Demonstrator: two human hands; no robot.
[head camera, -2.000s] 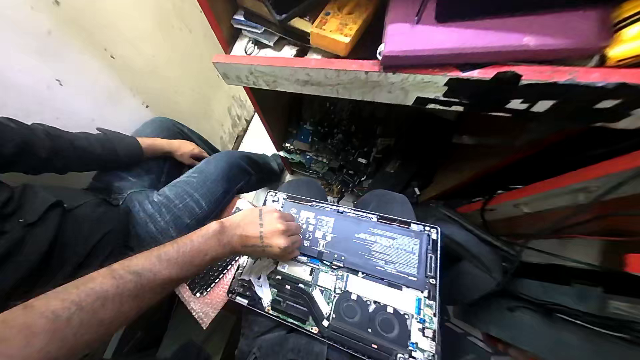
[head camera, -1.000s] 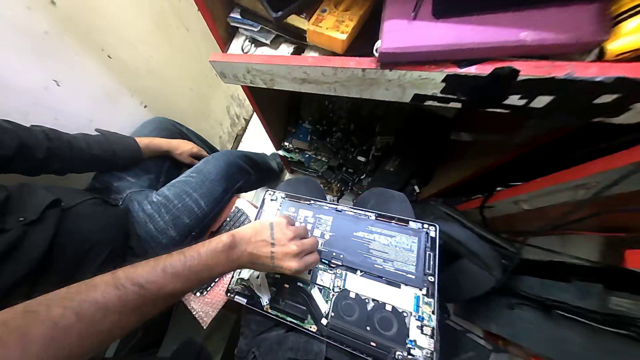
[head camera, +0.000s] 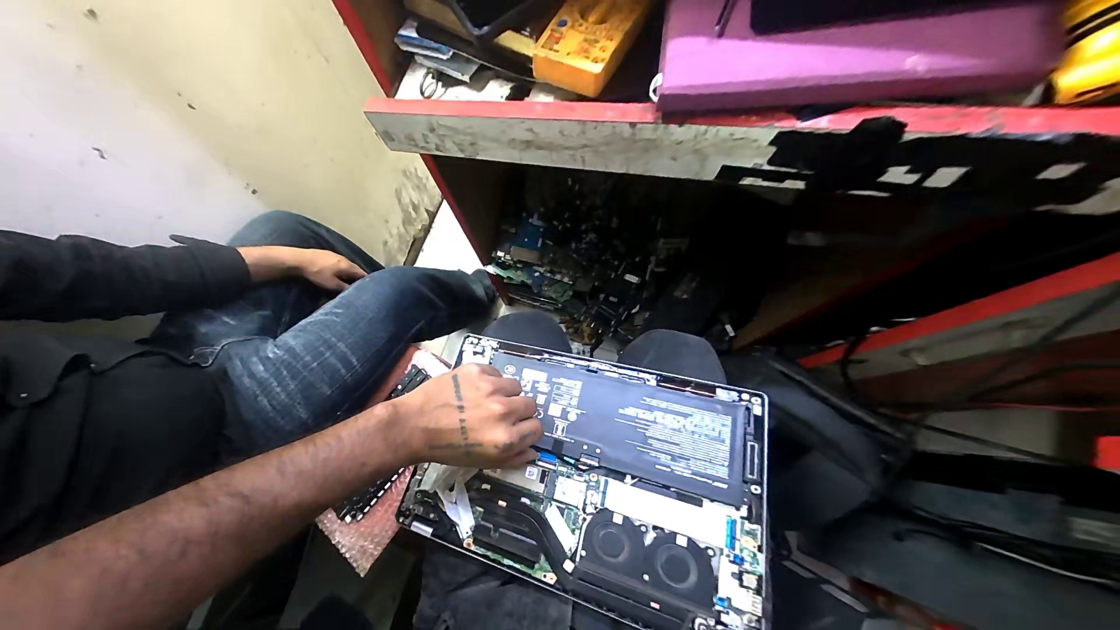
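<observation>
An opened laptop chassis (head camera: 759, 542) rests across my lap, its inside showing. My left hand (head camera: 486, 416), a tattoo along its back, reaches in from the left with fingers curled down over the left end of the black laptop battery (head camera: 647, 429). Its fingertips are hidden, so whether they pinch anything cannot be told. Below the battery are twin cooling fans (head camera: 643, 556), a green circuit board (head camera: 560, 486) and a whitish ribbon or tape piece (head camera: 455, 503). A laptop keyboard (head camera: 372, 494) lies on pink bubble wrap (head camera: 372, 538) left of the chassis. My right hand is out of view.
A person in jeans (head camera: 324, 367) sits close on the left, one hand (head camera: 328, 267) resting on a leg. A red-edged shelf (head camera: 560, 131) crosses ahead, bearing a yellow multimeter-like case (head camera: 586, 44) and a purple case (head camera: 840, 52). Circuit boards (head camera: 542, 280) are piled beneath; black bags and cables lie right.
My left hand moved right along the battery's left part between the two earlier frames, then back slightly left. The laptop and the seated person's hand stay in place.
</observation>
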